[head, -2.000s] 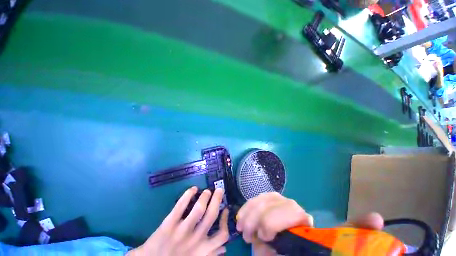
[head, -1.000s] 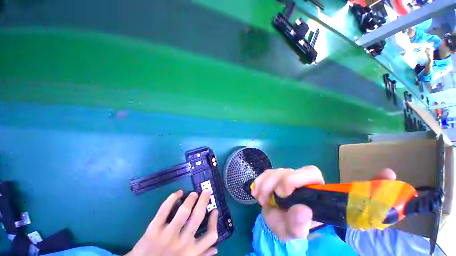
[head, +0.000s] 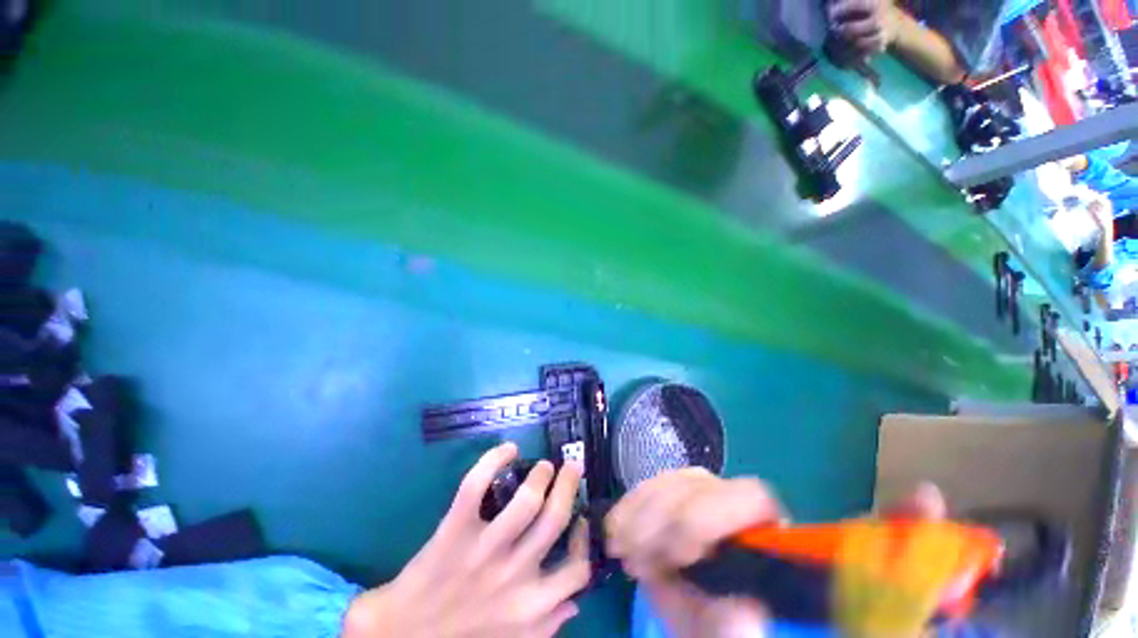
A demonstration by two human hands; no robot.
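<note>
A black bracket body (head: 575, 405) lies on the teal table, with its slotted arm (head: 487, 414) sticking out to the left. My left hand (head: 499, 548) rests on the body's lower part, fingers spread, holding it down with a dark part under the fingers. A small white metal plate (head: 573, 452) shows at the fingertips. My right hand (head: 693, 530) grips the orange and black electric screwdriver (head: 861, 567), blurred. Its front end is at the body's lower right edge; the bit tip is hidden by the fingers. The screw dish (head: 669, 433) sits right of the body.
A heap of black clamp pieces (head: 106, 430) with white tabs lies at left. An open cardboard box (head: 992, 480) stands at right. A part-built bracket (head: 805, 131) is on the green belt at upper right, near another person's hand (head: 861, 25). More brackets and coworkers show far right.
The screwdriver has moved from over the screw dish back left to the bracket body. My left hand stays on the body. Another person's hand has appeared at the top right.
</note>
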